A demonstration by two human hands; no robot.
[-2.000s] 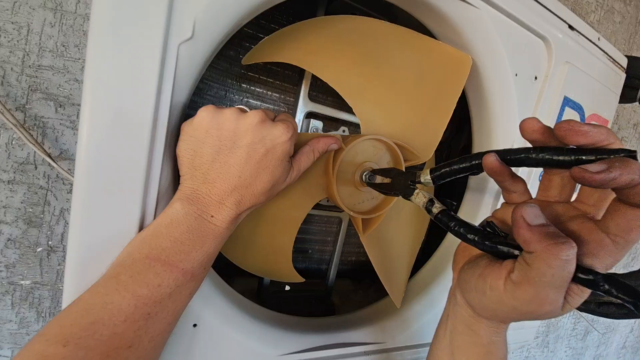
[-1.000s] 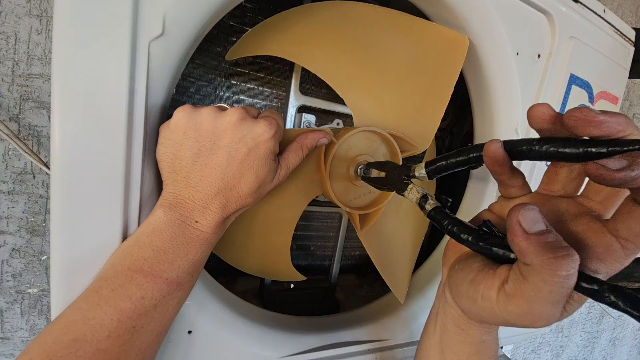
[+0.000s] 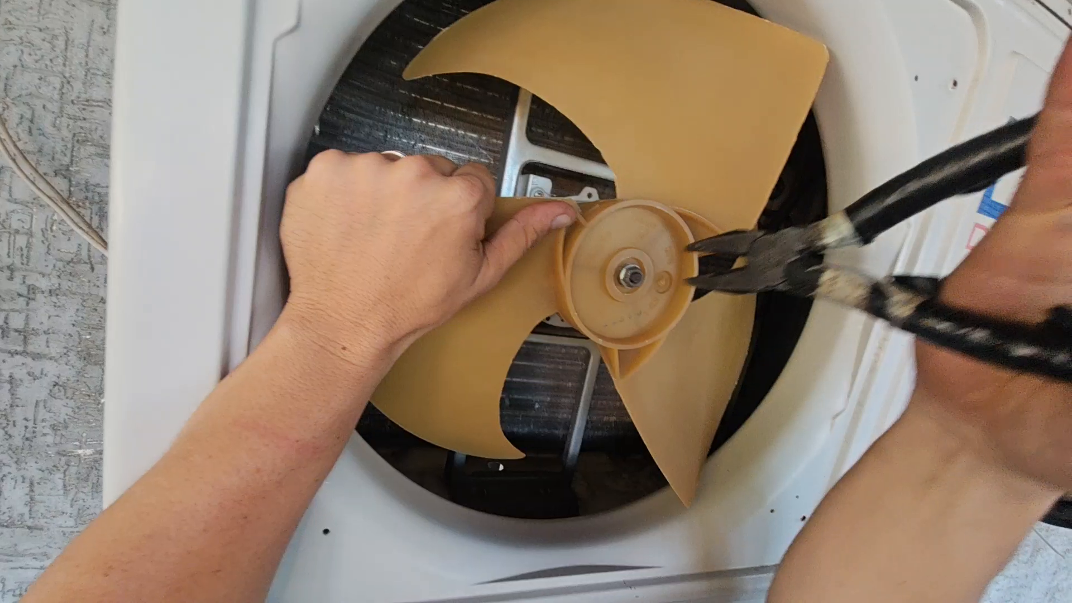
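Observation:
A tan plastic fan [image 3: 695, 100] with three blades sits in the round opening of a white housing. A metal nut [image 3: 631, 275] on a threaded shaft end shows at the middle of its hub. My left hand [image 3: 389, 239] grips the left blade, with the thumb lying beside the hub and the other fingertips hidden. My right hand [image 3: 1005, 285], partly out of view, holds pliers [image 3: 770, 260] by their black-wrapped handles. The plier jaws are parted at the hub's right rim, away from the nut.
The white housing [image 3: 180, 251] surrounds the opening. Behind the fan are a metal bracket [image 3: 578, 410] and dark fins [image 3: 402, 126]. A pale cable [image 3: 54, 197] runs over the grey textured surface [image 3: 50, 352] at the left.
The pliers were on the nut at the hub's centre; they have moved right, off it, and their jaws have parted. My left hand stays on the blade. The view is closer now.

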